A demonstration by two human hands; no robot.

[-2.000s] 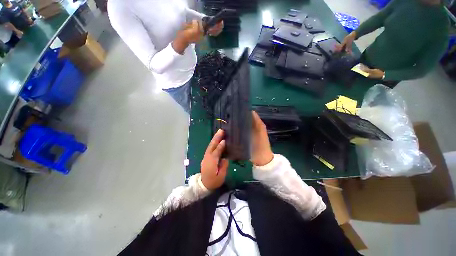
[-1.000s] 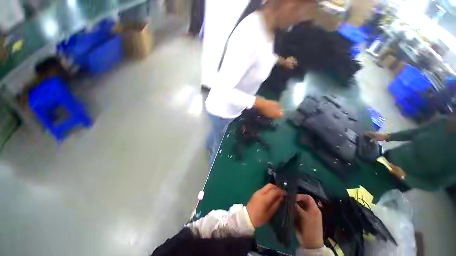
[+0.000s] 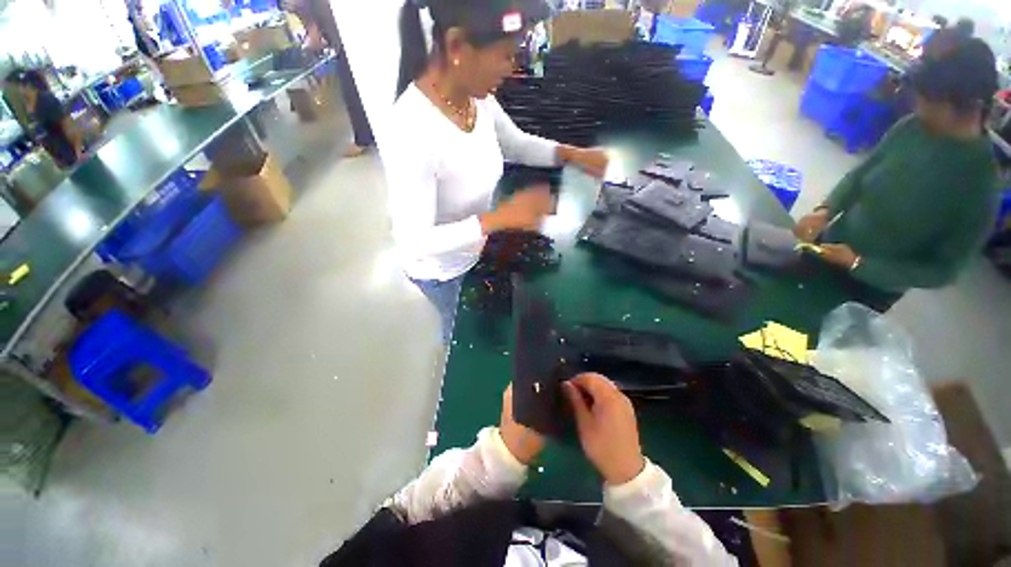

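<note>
A flat black panel [image 3: 534, 360] stands upright between my hands above the near part of the green table. My left hand [image 3: 519, 430] is at the panel's lower left edge, holding it, with most fingers hidden behind it. My right hand [image 3: 608, 426] is at the panel's right side, with thumb and fingers pinched near a small dark spot on its face. Whether a lead is in those fingers is too small to tell. A small pale orange mark shows on the panel near its lower middle.
A black tangled heap [image 3: 512, 264] lies at the table's left edge by a person in white [image 3: 443, 183]. Black panels [image 3: 665, 238] lie mid-table; more [image 3: 637, 357] lie near right. Yellow slips [image 3: 776, 341], a clear plastic bag [image 3: 887, 410] and a person in green [image 3: 926, 199] are at right.
The view has swung and lifted, showing more of the room. The panel has turned so its flat face shows. My right hand has moved onto that face. The person in white has turned toward the table.
</note>
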